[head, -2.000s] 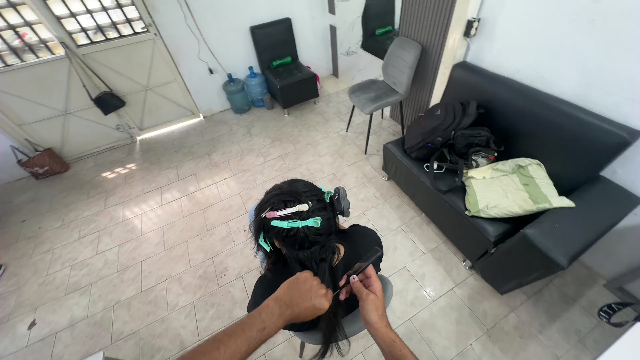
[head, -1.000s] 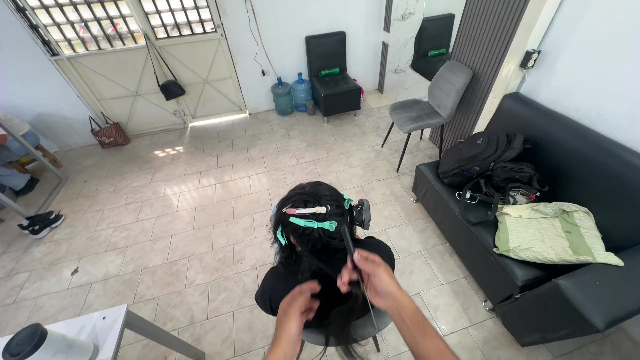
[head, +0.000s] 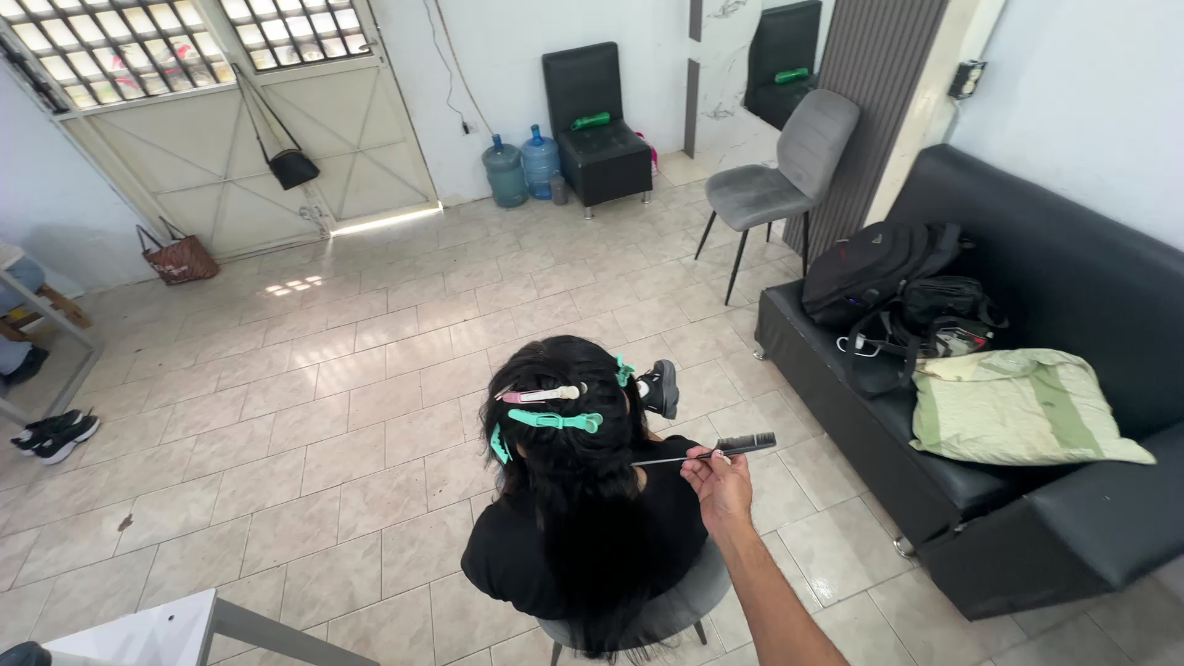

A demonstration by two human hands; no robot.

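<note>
My right hand (head: pixel 722 486) grips a black tail comb (head: pixel 746 444) with a thin metal tail, which points left to the neck of a seated person. That person's long black hair (head: pixel 592 518) hangs down the back over a black shirt (head: pixel 504 555). A turquoise hair clip (head: pixel 555 421) lies across the back of the head, and a pink and white clip (head: pixel 546 395) sits just above it. Two more turquoise clips hold hair at the left side (head: pixel 499 444) and the right side (head: pixel 624 371). My left hand is out of view.
The person sits on a grey chair (head: pixel 680 601). At the right stands a black sofa (head: pixel 925 481) with a backpack (head: pixel 869 268) and a pale green bag (head: pixel 1017 407). A white table (head: pixel 139 638) corner is at lower left. Farther off is a grey chair (head: pixel 758 194).
My left hand, near the hair before, has left the view. My right hand has moved off the hair to the right with the comb, now held almost level.
</note>
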